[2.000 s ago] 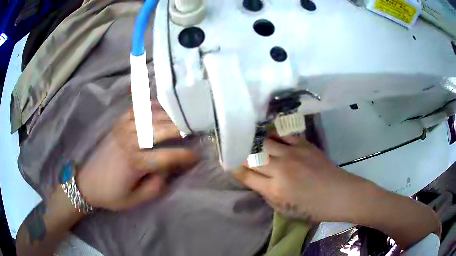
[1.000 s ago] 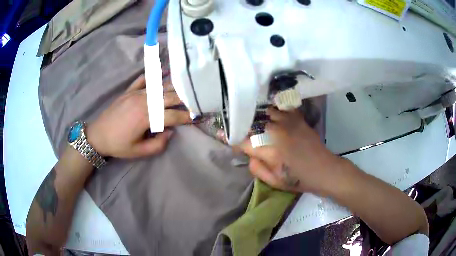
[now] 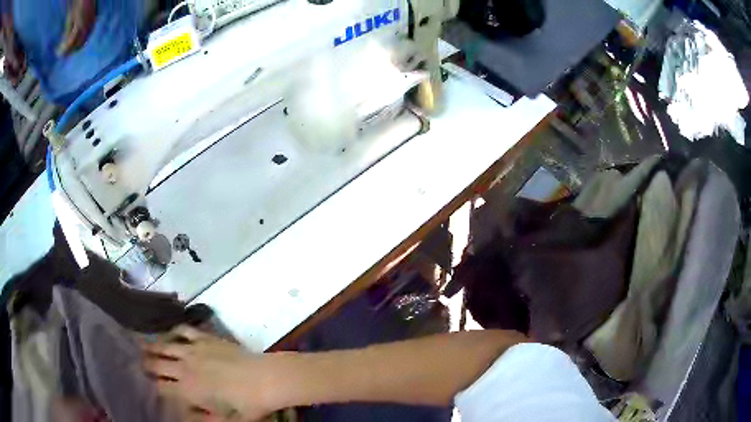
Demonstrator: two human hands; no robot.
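Observation:
The taupe panel (image 3: pixel 99 350) lies bunched at the lower left, with dark brown cloth (image 3: pixel 123 293) beside it near the needle area. My right hand (image 3: pixel 206 375) rests on the taupe cloth with its fingers a little apart, its forearm reaching in from the right. A blurred skin-toned patch at the bottom left edge may be part of my left hand; it is too unclear to tell. The white JUKI machine (image 3: pixel 239 78) stands above and behind, its needle end (image 3: pixel 136 239) at the left. Whether cloth is under the presser foot cannot be told.
The white table (image 3: pixel 346 239) ends in a brown edge. Right of it hang dark brown and beige-grey cloths (image 3: pixel 650 272). A blue tube (image 3: pixel 103 82) and a box with a yellow label (image 3: pixel 171 48) are on the machine. A person in blue (image 3: pixel 74 41) is at the upper left.
The view has swung right, so the machine head now sits far left. My right hand has left the needle area and lies on the cloth. My left hand is no longer clearly visible.

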